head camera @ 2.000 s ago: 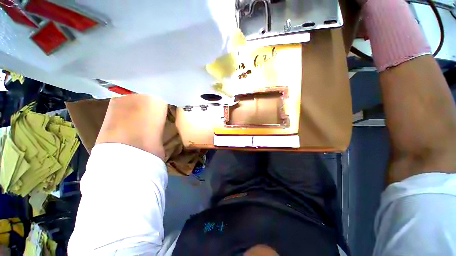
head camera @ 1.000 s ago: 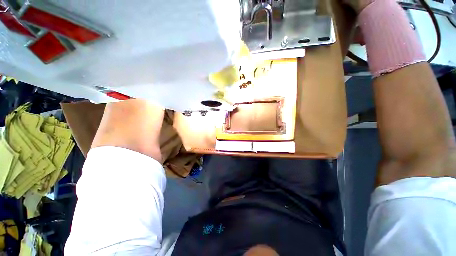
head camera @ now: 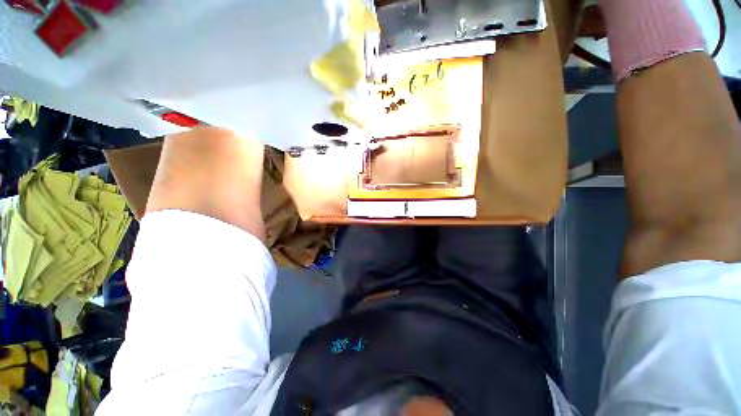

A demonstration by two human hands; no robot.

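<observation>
The tan-brown bag body (head camera: 524, 146) lies over the machine bed, its front edge towards my apron. On it sits the yellow-orange template (head camera: 467, 154) with a white front strip (head camera: 422, 208) and handwritten marks. Inside its rectangular window is a smooth brown surface (head camera: 410, 160); I cannot tell if it is a patch or the bag. The white machine head (head camera: 236, 73) covers the template's left side. My left forearm reaches under the head, which hides the hand. My right forearm, with a pink cuff, runs up the right side; its hand is cut off by the top edge.
A silver clamp plate (head camera: 455, 24) is behind the template. Crumpled brown cloth (head camera: 296, 231) hangs beside my left forearm. Olive-yellow cut pieces (head camera: 61, 231) are piled at far left. A thin brown cable (head camera: 719, 28) curves at the upper right.
The view has shifted, so most things sit higher in the picture than a second ago. The template window appears slightly further right of the machine head. Both arms keep much the same pose.
</observation>
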